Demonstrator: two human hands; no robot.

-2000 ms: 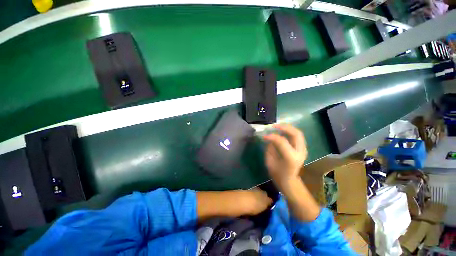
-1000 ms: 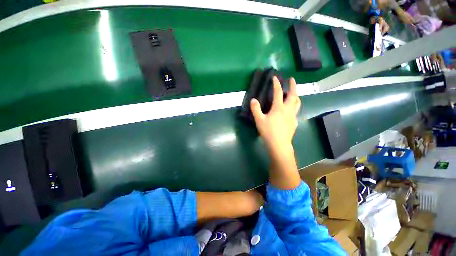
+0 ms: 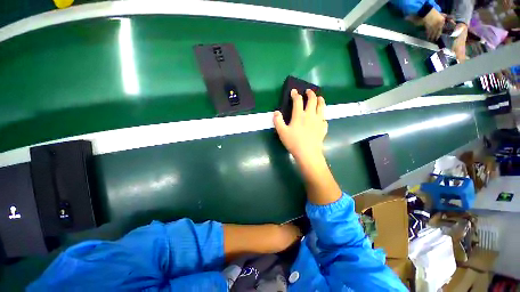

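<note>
My right hand (image 3: 305,125) is palm down on a plain black gift box (image 3: 293,88). Its fingers are over the box's near part and hide much of it. The box lies at the white guide rail (image 3: 199,128), partly over the green conveyor belt (image 3: 165,63). My left forearm reaches in from the lower left, but the left hand is hidden behind the right sleeve and the bench edge. An open black box tray with a dark strap-like item (image 3: 225,80) lies on the belt, left of my right hand.
On the side bench (image 3: 188,177), a black lid (image 3: 20,214) and a black tray (image 3: 63,188) lie at the left, and a black box (image 3: 382,161) at the right. More black boxes (image 3: 366,63) are on the belt. Another person's hands (image 3: 434,24) are at the upper right. Cartons (image 3: 390,225) stand below right.
The blurred lid near my right hand and the tray beside it no longer show separately; one box is under the hand. The strap tray and other belt boxes have moved right.
</note>
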